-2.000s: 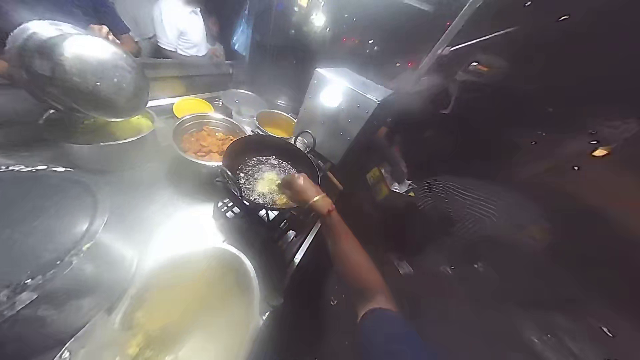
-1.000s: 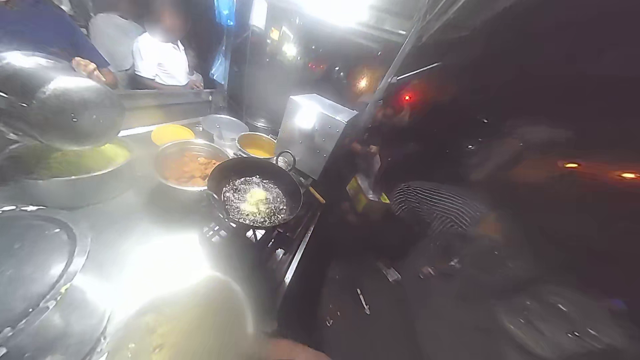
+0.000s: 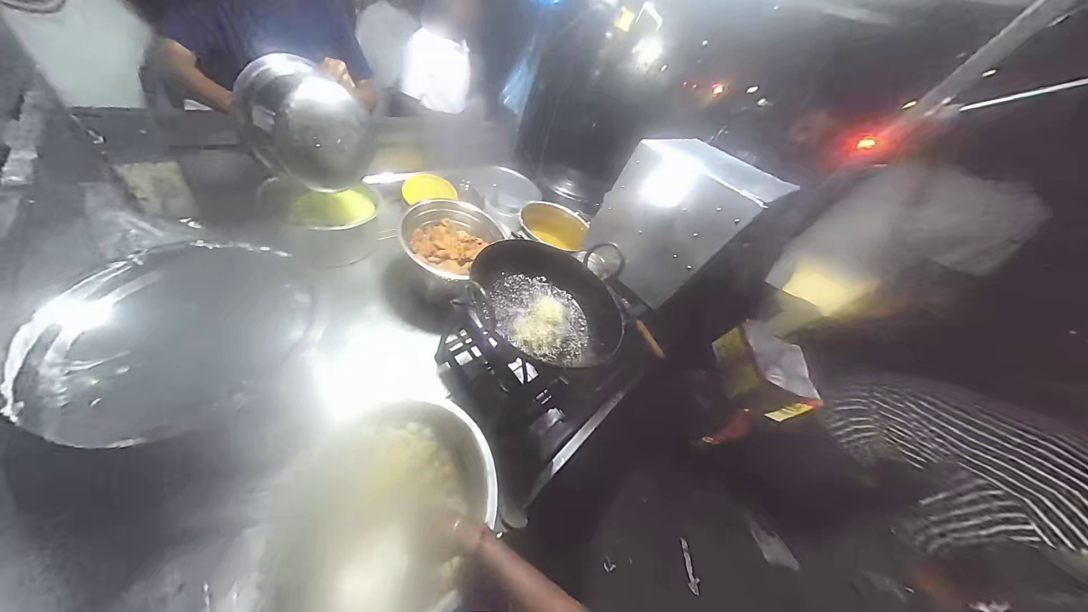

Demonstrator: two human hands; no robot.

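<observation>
My right hand (image 3: 455, 531) reaches from the bottom edge into a large steel bowl (image 3: 486, 450) of pale yellowish food; haze and blur hide its fingers, so whether it holds anything cannot be told. Beyond the bowl, a dark wok (image 3: 608, 297) sits on a black gas stove (image 3: 544, 408), with pale pieces of food (image 3: 544, 319) frying in its bubbling oil. Behind the wok stand a steel bowl of orange-brown fried pieces (image 3: 446, 245) and a pot of yellow liquid (image 3: 558, 228). My left hand is not in view.
A large round metal lid or tray (image 3: 170, 348) lies at the left. Across the counter a person in dark blue (image 3: 263, 34) holds a shiny steel pot (image 3: 319, 127) tilted over a vessel of green food (image 3: 336, 206). A metal box (image 3: 680, 212) stands right of the wok. Striped cloth (image 3: 960, 450) is at the right.
My right hand was over the wok two seconds ago, then at the bottom edge, and is now in the near bowl. The view has shifted.
</observation>
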